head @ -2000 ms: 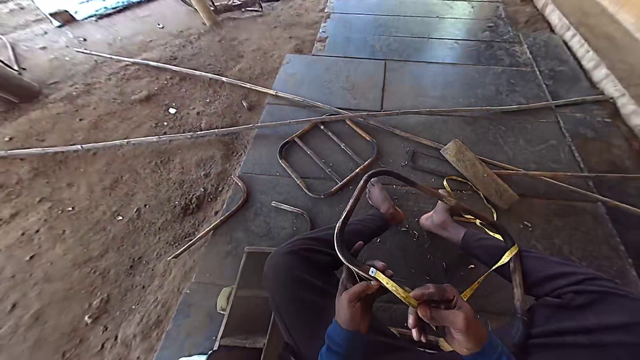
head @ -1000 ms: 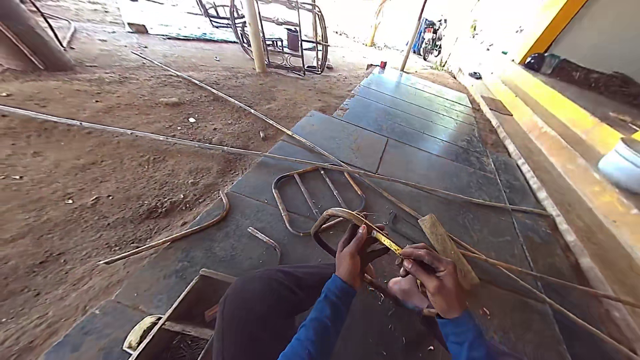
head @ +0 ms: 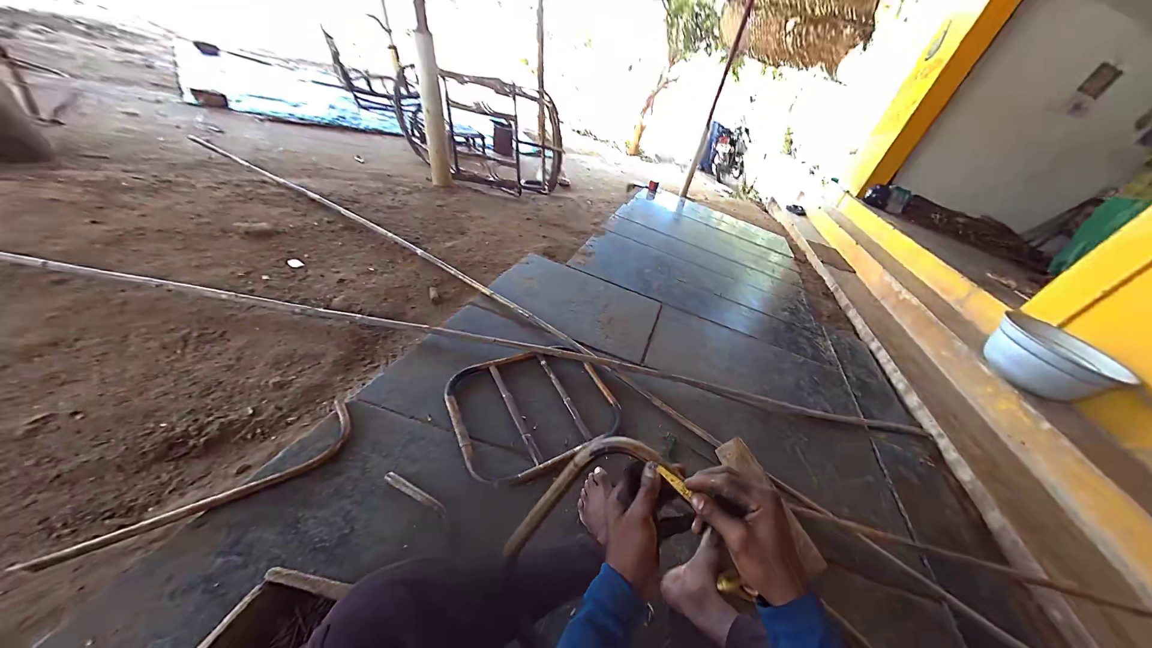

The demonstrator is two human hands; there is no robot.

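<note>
A bent cane frame (head: 560, 490) with rounded corners stands tilted over my lap. My left hand (head: 635, 531) grips its upper bar, thumb pressing the end of a yellow measuring tape (head: 673, 482) against it. The tape's other side is pinched in the fingers of my right hand (head: 751, 531), just right of the left one. More yellow tape shows below my right wrist; the frame's far side is hidden by hands and legs. Beyond my feet a second rounded frame with crossbars (head: 508, 405) lies flat on the dark stone slabs.
Long canes (head: 360, 317) cross over the slabs. A wooden block (head: 792, 531) lies beside my right hand, a short cane piece (head: 414, 492) and a hooked cane (head: 225, 495) at left. A wooden box (head: 236, 616) sits at lower left, a metal basin (head: 1053, 355) on the right step.
The view has tilted up and outward. My hands have moved closer together along the held frame; less of the yellow tape shows between and around them than two seconds ago.
</note>
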